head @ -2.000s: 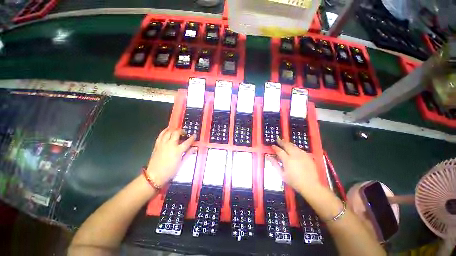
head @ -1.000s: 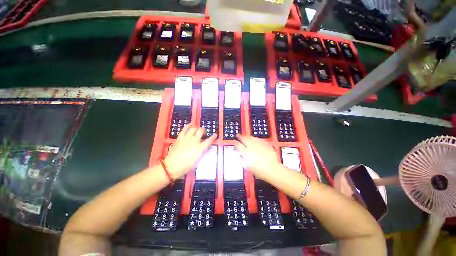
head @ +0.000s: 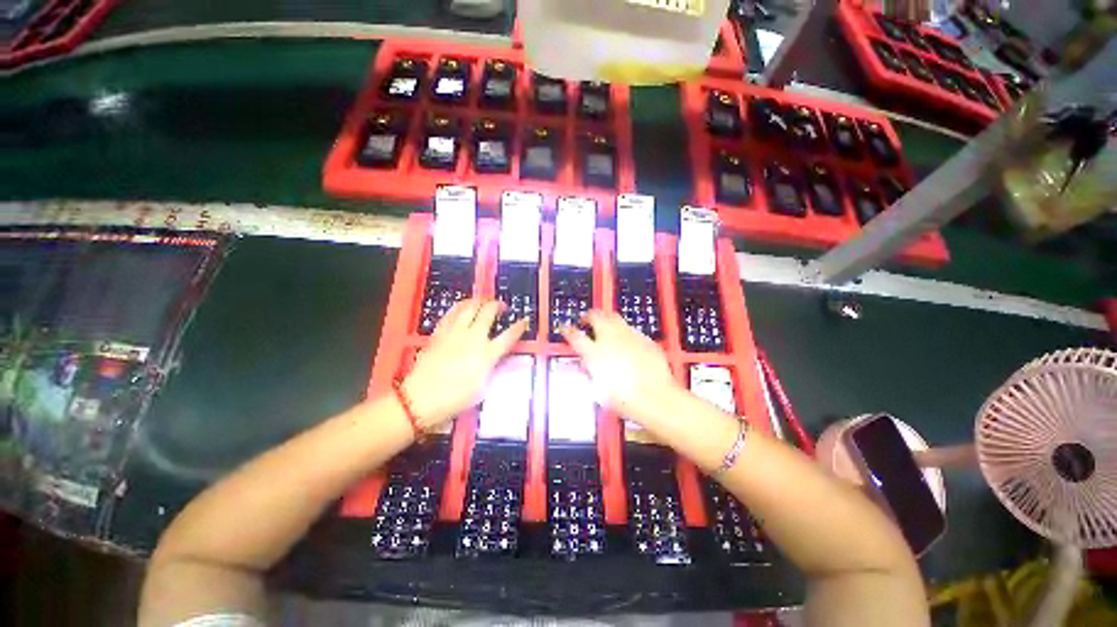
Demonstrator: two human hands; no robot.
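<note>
A red phone tray [head: 394, 321] lies in front of me with two rows of open black flip phones, their screens glowing white above white-numbered keypads. My left hand [head: 456, 358] is bare, fingertips on the keypad of the second far-row phone [head: 519, 233]. My right hand [head: 625, 365] is bare, fingertips on the keypad of the middle far-row phone [head: 575, 233]. Neither hand grips a phone; the fingers are spread. My hands and forearms hide parts of the near-row phones, mainly the leftmost one and the fourth one.
Two red trays of closed phones [head: 355, 179] [head: 925, 245] sit on the green belt beyond. A translucent bin [head: 613, 43] hangs above them. A metal post [head: 906, 202], red pen [head: 786, 402], smartphone [head: 898, 481] and pink fan [head: 1063, 447] are at right. A dark printed sheet [head: 92, 367] lies left.
Both hands moved inward from the outer phones to the second and middle far-row phones, then stayed there. The trays on the belt have shifted slightly right since one second ago.
</note>
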